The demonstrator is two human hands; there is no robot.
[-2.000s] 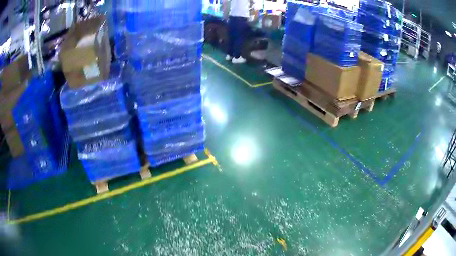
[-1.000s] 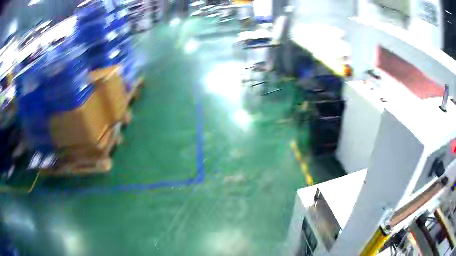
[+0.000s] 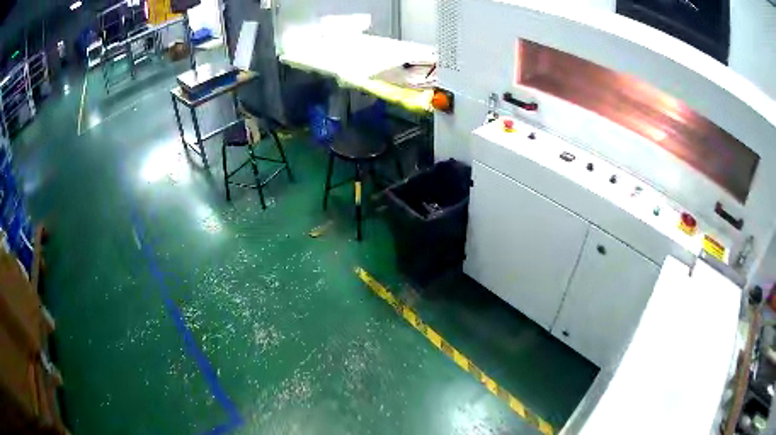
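Neither of my hands is in the picture. Nearest in front of me is the white shrink tunnel (image 3: pixel 536 246), with a long orange-red window (image 3: pixel 630 110) and black handles. Its slanted control panel (image 3: pixel 587 170) has red emergency stop knobs (image 3: pixel 687 223) and small buttons. A white machine top (image 3: pixel 672 348) fills the lower right. The long pale table (image 3: pixel 332 51) stands at the tunnel's far end, with a tan board (image 3: pixel 407 75) on it and an orange-red part (image 3: pixel 442 100) at the tunnel mouth.
A black waste bin (image 3: pixel 430 208) stands on the green floor against the tunnel. Two dark round stools (image 3: pixel 361 146) (image 3: pixel 253 127) stand left of it. A small table (image 3: pixel 213 88) holds a dark flat box. Yellow-black tape (image 3: pixel 451 353) and a blue line (image 3: pixel 183 327) mark the floor. Brown cartons (image 3: pixel 21 340) edge the left.
The view has swung right. The blue-wrapped stacks and pallets have slid left, mostly out of view. The tunnel's front, bin, stools and table now show clearly.
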